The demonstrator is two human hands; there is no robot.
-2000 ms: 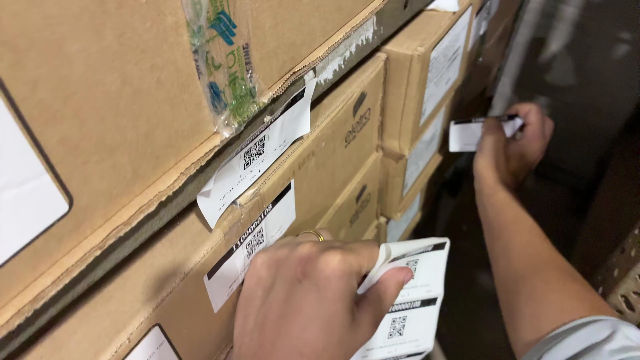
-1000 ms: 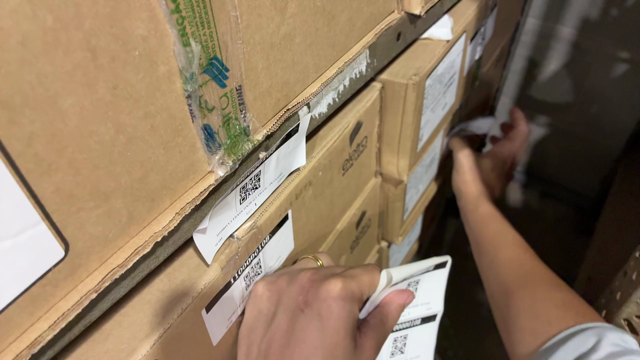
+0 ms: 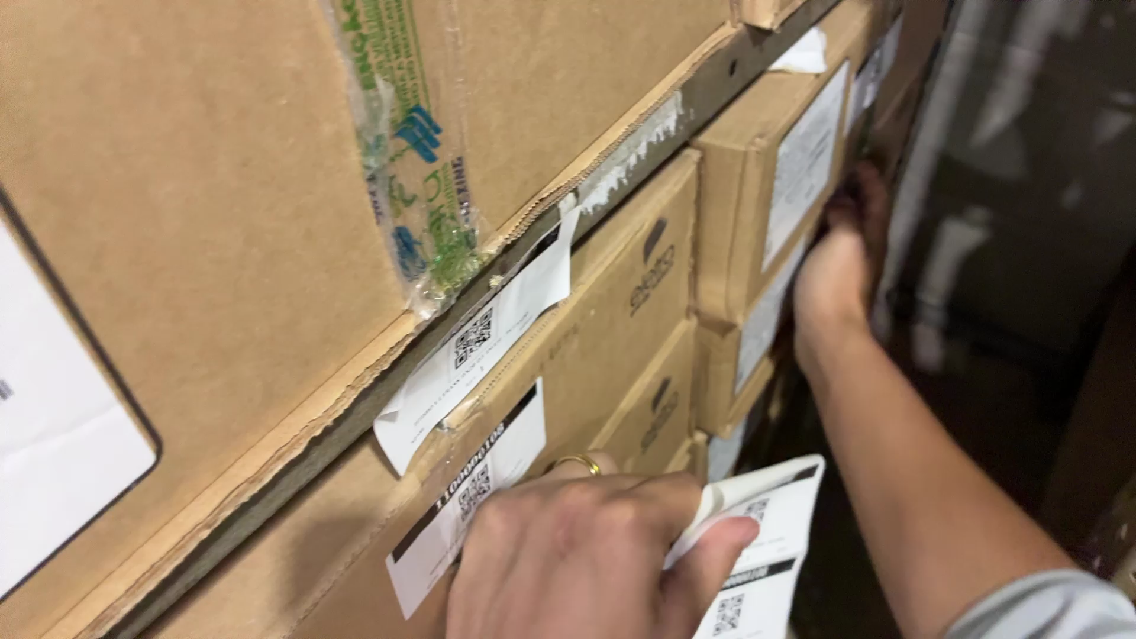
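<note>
At the bottom centre my left hand, with a gold ring, pinches a folded strip of printed labels between thumb and fingers. Further back, my right hand reaches against the side of the stacked cardboard boxes; its fingers are partly hidden and blurred, and whether it holds a label does not show. A label with a printed code hangs loosely from the metal shelf edge, its lower corner curled. Below it, another label lies flat on a cardboard box, just above my left hand.
A large cardboard box with printed clear tape rests above the metal shelf beam, its lower edge frayed. White paper labels face outward on the boxes at the right. A dark floor area lies beyond my right arm.
My right hand has moved from out beside the boxes, where it held a white label, in against their side. My left hand still grips the label strip.
</note>
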